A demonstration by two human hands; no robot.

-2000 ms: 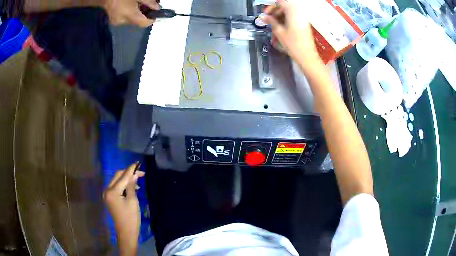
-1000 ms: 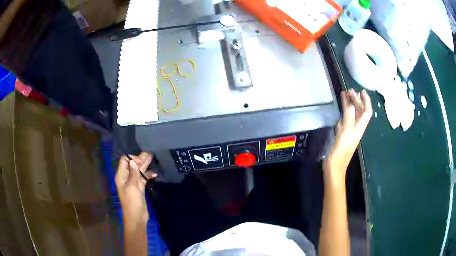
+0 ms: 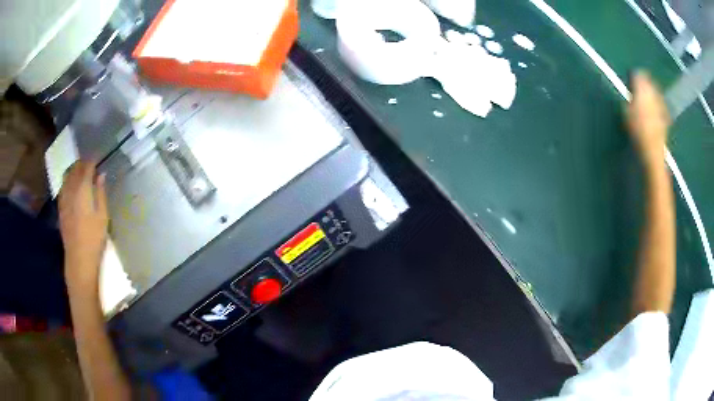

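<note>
A thin dark rod [image 3: 119, 146] lies across the upper left of the grey machine plate [image 3: 266, 141] and leads to the fixture [image 3: 145, 117]. The slotted silver bracket [image 3: 185, 163] is bolted below the fixture. My left hand [image 3: 84, 200] is over the plate's left side, by the rod's near end; its grip is blurred. My right hand [image 3: 648, 113] is far right over the green bench [image 3: 564, 157], beside a grey bar; whether it holds anything is unclear.
A pale rounded machine part [image 3: 66, 39] is at upper left. An orange-red box [image 3: 219, 47] sits on the plate. A white roll [image 3: 384, 39], crumpled white tape [image 3: 477, 78] and loose white dots are on the bench. The front panel has a red button [image 3: 266, 290].
The view has swung right. My left hand has moved from the machine's front corner up onto the plate's left side. My right hand has left the machine's right side and reached far right.
</note>
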